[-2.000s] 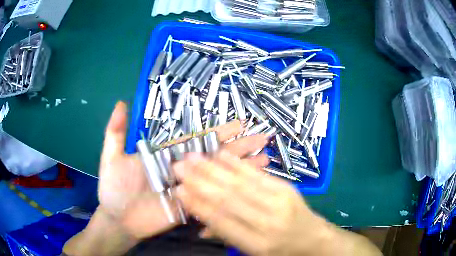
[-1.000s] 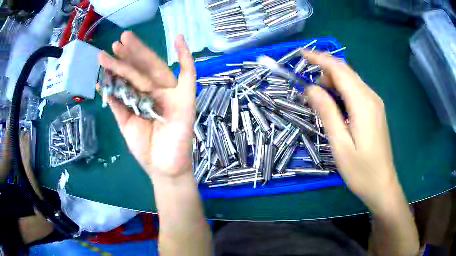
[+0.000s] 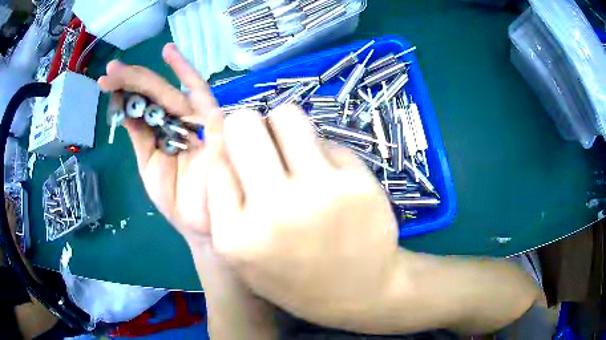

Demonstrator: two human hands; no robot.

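My left hand (image 3: 176, 166) holds several pin assemblies (image 3: 154, 115), their ringed ends and thin rods facing me. My right hand (image 3: 305, 206) is in front of it, fingers curled, with a small bit of blue and a dark tip (image 3: 199, 133) showing at its fingertips, which looks like the blue-handled tool. Most of the tool is hidden. Behind the hands lies the blue parts tray (image 3: 446, 199), full of loose silver cylinders (image 3: 352, 136). My right hand and forearm hide its near left part.
A clear packing box (image 3: 292, 45) with rows of cylinders stands behind the tray, beside a ridged liner (image 3: 199, 36). Left are a clear parts box (image 3: 70, 199), a white control box (image 3: 66, 113) and a black flexible arm (image 3: 10, 133). Clear boxes (image 3: 558, 73) are stacked right. A person's arm shows lower left.
My right hand has moved left from over the tray to my left hand. My left hand still holds the pins, now end-on. The view has shifted.
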